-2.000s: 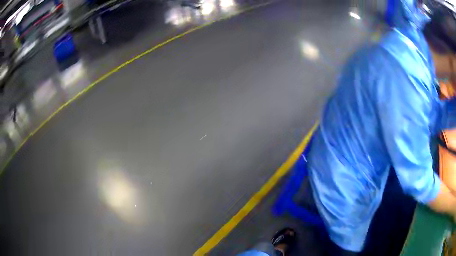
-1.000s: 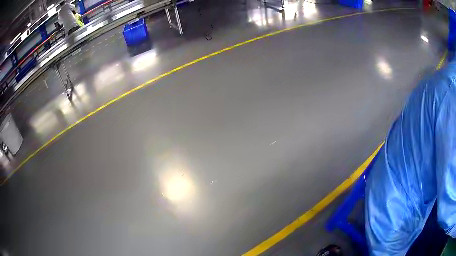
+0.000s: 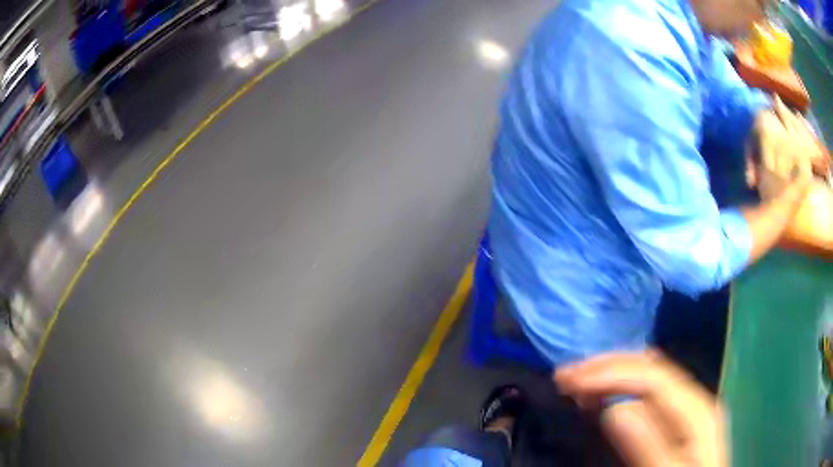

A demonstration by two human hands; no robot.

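One hand shows at the bottom right, blurred, coming in from the lower edge; it looks like my left hand (image 3: 653, 406). Its fingers are loosely bent, with a ring-like band on one, and no object shows in it. It is beside the left edge of the green bench top (image 3: 776, 365). My right hand is not in view. An orange-brown panel (image 3: 813, 223) lies on the bench at the right edge, under a neighbour's hands.
A person in a light blue coat (image 3: 594, 173) leans over the bench close on my left, by a blue stool (image 3: 486, 319). A yellow-orange bundle (image 3: 772, 46) is farther along. A yellow line (image 3: 425, 365) crosses the grey floor. A foot (image 3: 502, 410) shows below.
The view has swung right towards the bench. The neighbour's arms, the panel and the green top have come into view. A hand has appeared at the bottom right.
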